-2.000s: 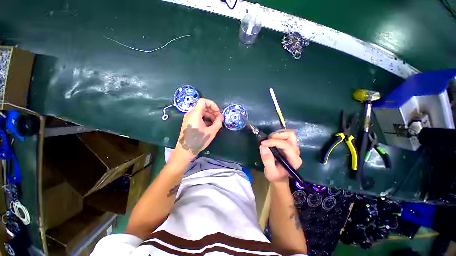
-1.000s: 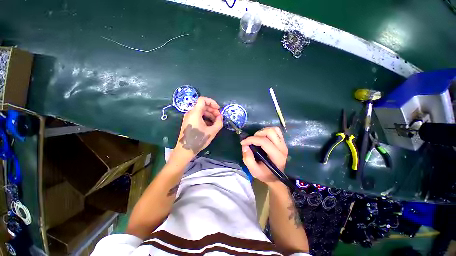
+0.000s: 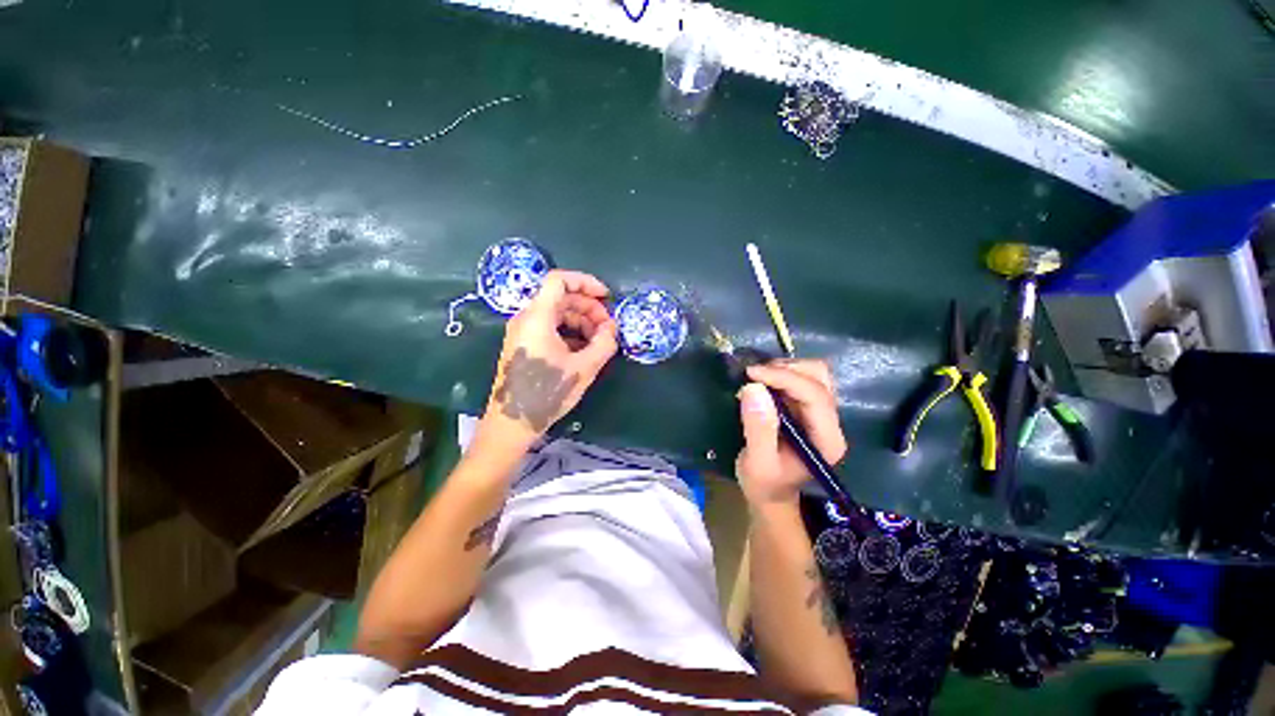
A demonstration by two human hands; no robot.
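Two round blue-white LED circuit boards lie on the dark-green bench. The left board (image 3: 513, 274) has a short wire lead at its lower left. My left hand (image 3: 562, 343) is at the left edge of the right board (image 3: 652, 325), fingertips pinched together; what lies between them is too small to tell. My right hand (image 3: 791, 424) holds a black pen-like soldering iron (image 3: 815, 459), its thin tip to the right of the right board and apart from it. A slim white stick (image 3: 769, 299) lies above my right hand.
Yellow-black pliers (image 3: 952, 399), green-black cutters (image 3: 1049, 417) and a yellow-headed hammer (image 3: 1025, 262) lie right, beside a blue-white box (image 3: 1112, 325). A clear cup (image 3: 689, 76), wire tangle (image 3: 818, 118) and loose wire (image 3: 399, 143) lie at the back. Cartons (image 3: 210, 560) stand lower left.
One second ago the iron's tip was at the right board; now my right hand and the iron have moved right, off it. My left hand has hardly moved.
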